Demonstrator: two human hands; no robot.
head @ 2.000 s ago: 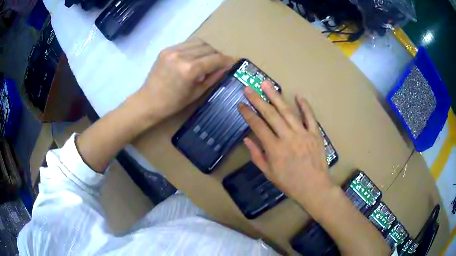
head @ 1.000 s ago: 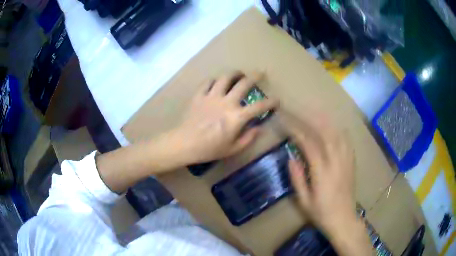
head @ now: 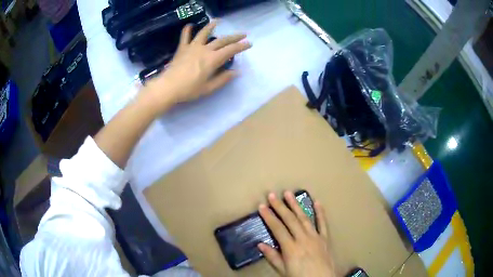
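Note:
My right hand (head: pixel 296 238) lies spread over the right part of a black housing (head: pixel 243 241) on the cardboard sheet (head: pixel 259 157); the green circuit board (head: pixel 305 203) shows at the housing's end beside my fingers. My left hand (head: pixel 202 64) is slightly blurred, fingers spread, over the white bench at the upper left. It is beside the stacked black housings (head: pixel 154 27) and covers part of a housing; whether it touches one I cannot tell. The corner of another housing (head: pixel 357 272) shows at the bottom edge.
A clear plastic bag (head: pixel 373 70) with black cables (head: pixel 346 103) lies beyond the cardboard. A blue tray (head: pixel 450 208) of grey screws (head: pixel 420 211) is at the right, by the yellow-taped bench edge. A carton (head: pixel 75 121) with black units stands at the left.
My left hand has moved from the cardboard up to the stacked housings. My right hand has moved lower in view and now rests on a housing. The view has shifted toward the far bench.

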